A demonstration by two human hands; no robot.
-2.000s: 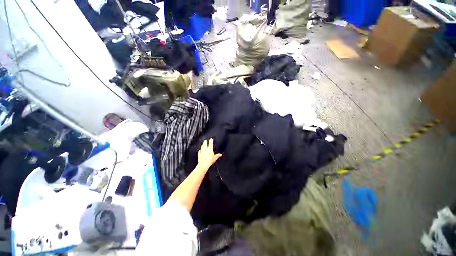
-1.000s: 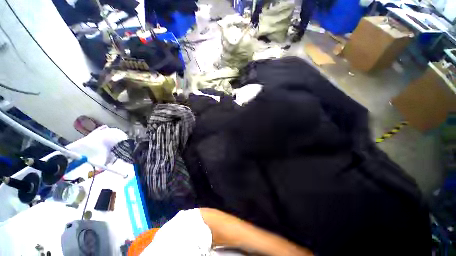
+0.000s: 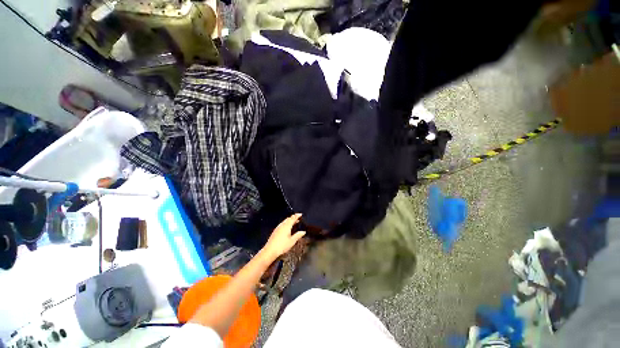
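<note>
A pile of black garment panels [image 3: 313, 170] with pale edge lines lies in front of me, partly over a khaki-green sack [image 3: 367, 262]. My left hand [image 3: 289, 234] is at the pile's near edge, fingers apart, with no cloth seen gripped. A large black cloth [image 3: 455, 51] hangs raised over the pile's far right and runs to the top edge. A blurred brown shape at its upper right end may be my right hand, but I cannot make it out. Grey-black plaid fabric [image 3: 221, 136] drapes along the pile's left side.
At left is a white sewing table [image 3: 51, 272] with a blue edge, a grey machine part and dark spools. An orange disc [image 3: 238, 312] sits under my left forearm. White cloth [image 3: 360, 58] lies behind the pile. Yellow-black tape [image 3: 496, 149], blue scraps [image 3: 446, 214] and pale scraps [image 3: 544, 268] are on the floor.
The broad black cloth that covered the pile and front right is now raised at the upper right, uncovering the pile and sack. My left hand is back in view. The view has tilted down.
</note>
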